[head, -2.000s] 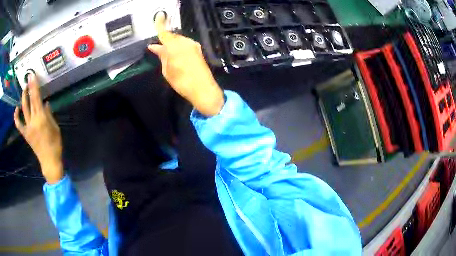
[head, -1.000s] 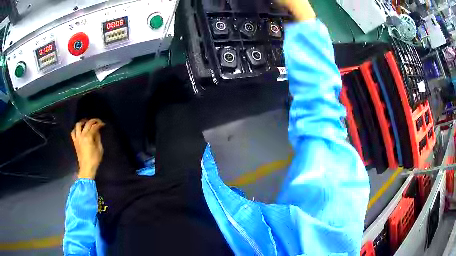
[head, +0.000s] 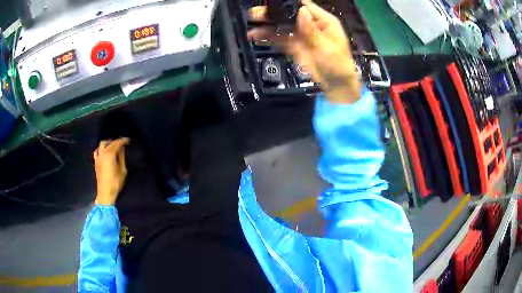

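Note:
My right hand (head: 320, 48) is over the black pocket tray (head: 243, 74), blurred, with thumb and fingers around a dark part (head: 281, 10) near the frame's top edge. Black parts with ringed faces (head: 272, 70) sit in the tray's near row, partly hidden by the hand. My left hand (head: 111, 166) rests on the black-clothed lap, fingers curled; whether anything is in it cannot be seen.
The white press machine has a red button (head: 102, 54), green buttons (head: 190, 30) and lit red displays on its sloped panel. Red and black upright slabs (head: 441, 131) stand to the right. Thin cables (head: 54, 151) hang at the left bench edge.
Both hands have left the machine's buttons. My left hand dropped to the lap; my right hand went over the tray, then moved left across it. The displays show different digits.

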